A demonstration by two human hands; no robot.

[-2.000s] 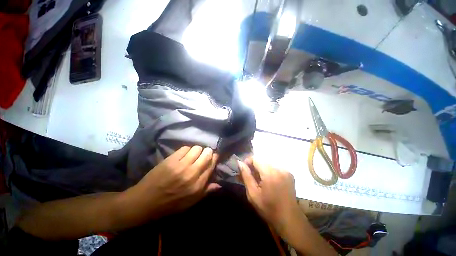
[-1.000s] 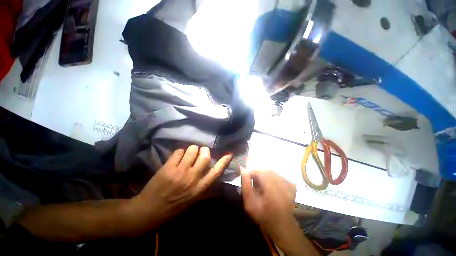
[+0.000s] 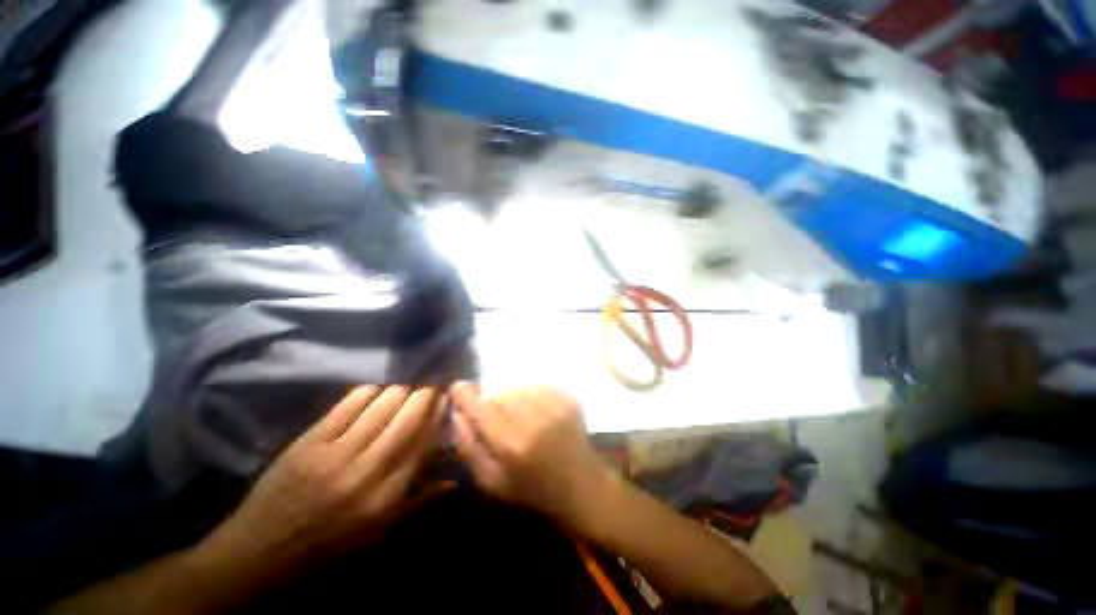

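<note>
The grey garment body [image 3: 277, 324] lies on the white table left of the sewing machine, its black band [image 3: 228, 180] at the far end. The picture is blurred. My left hand [image 3: 343, 463] rests on the garment's near edge, fingertips on the cloth. My right hand [image 3: 517, 445] pinches the cloth edge at the garment's near right corner, beside my left fingertips. The two hands almost touch. Lamp glare hides the needle area and part of the garment.
Scissors [image 3: 643, 330] with yellow and red handles lie on the table right of the garment. The white and blue machine head [image 3: 673, 90] spans the far side. A smartphone [image 3: 24, 180] is at the left edge. Dark cloth [image 3: 733, 481] lies below the table's right front edge.
The view has turned right, so the garment, scissors and machine sit further left in the picture. My hands are closer together at the cloth edge.
</note>
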